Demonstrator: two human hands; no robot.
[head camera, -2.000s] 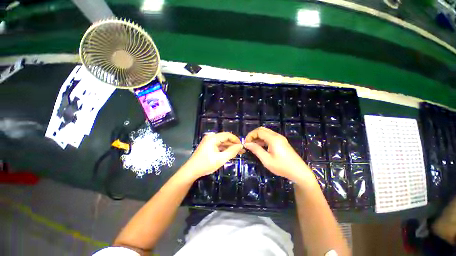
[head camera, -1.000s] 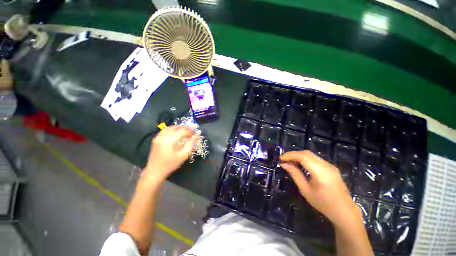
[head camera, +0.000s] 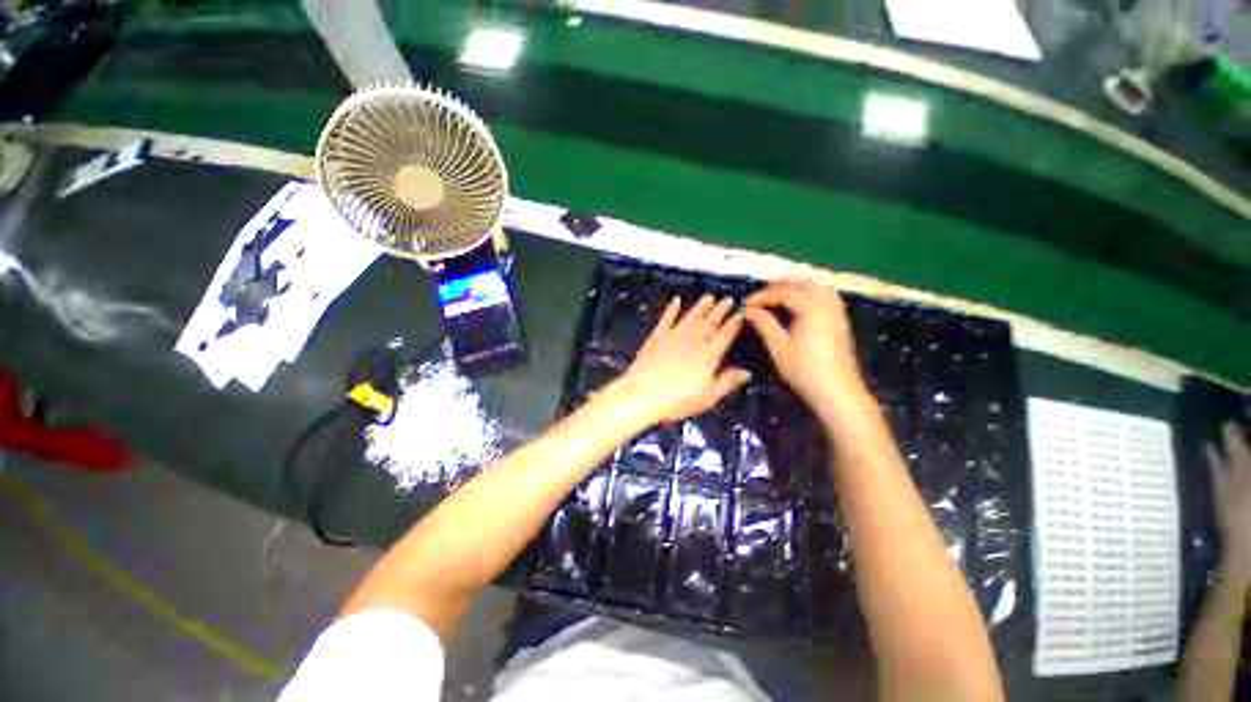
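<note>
A large shiny black compartment tray (head camera: 638, 549) lies in front of me. My left hand (head camera: 682, 359) rests flat over its upper pockets with the fingers spread. My right hand (head camera: 803, 336) is beside it over the top row, thumb and forefinger close together near my left fingertips. Anything between those fingertips is too small to tell. A pile of tiny white loop-like pieces (head camera: 434, 428) lies left of the tray. A white sheet with rows of small marks (head camera: 1104, 535) lies right of the tray.
A cream fan (head camera: 417, 178) stands behind a lit smartphone (head camera: 479, 318). Printed papers (head camera: 281, 295) lie left. A black cable with a yellow tag (head camera: 368, 399) is beside the pile. Another person's hand (head camera: 1232, 480) is at the right edge. The green conveyor (head camera: 713, 178) runs behind.
My left hand has moved from the white pile onto the tray's upper pockets. My right hand has moved up to the top row. The view has turned back, showing more of the white sheet.
</note>
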